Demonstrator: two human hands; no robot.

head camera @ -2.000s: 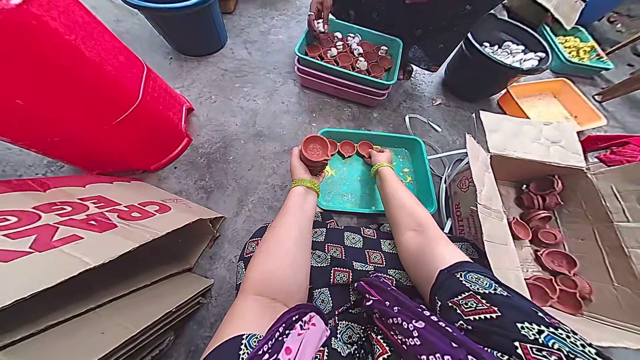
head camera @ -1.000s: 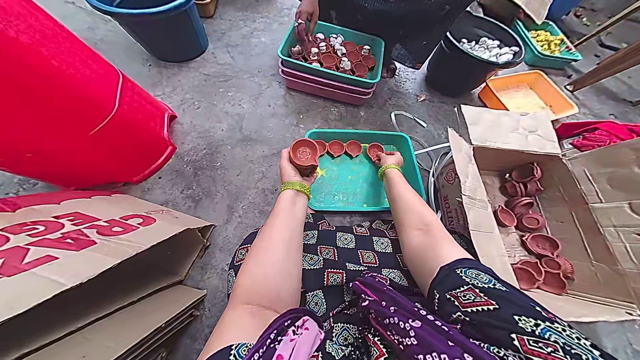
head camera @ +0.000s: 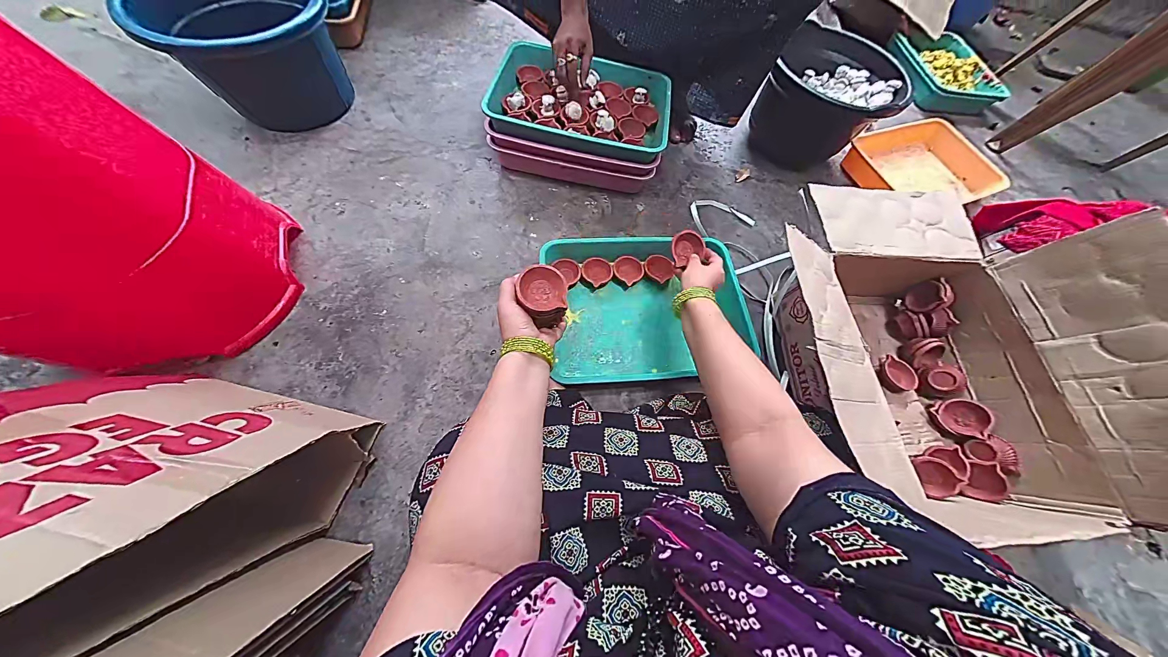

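My left hand point(head camera: 522, 315) holds a small stack of red clay diya lamps point(head camera: 542, 290) over the left edge of a green plastic tray point(head camera: 630, 342). Between the fingers of my right hand point(head camera: 703, 270) is a single clay diya point(head camera: 688, 247), above the tray's far right corner. Several clay diyas point(head camera: 628, 270) stand in a row along the far side of the tray, their pointed lips toward me. Yellow marks show on the tray floor near my left hand.
An open cardboard box point(head camera: 1049, 401) with clay diyas lies right. Beyond the tray, another person's hand reaches into a teal tray point(head camera: 497, 109) of diyas and white pieces. Red plastic furniture point(head camera: 137, 210) and cardboard cartons point(head camera: 182, 474) are left; buckets point(head camera: 274, 78) and an orange tray point(head camera: 981, 169) stand farther off.
The row in the green tray has grown longer toward the right. My right hand has moved to the tray's far right corner with a diya. My left hand still holds the stack.
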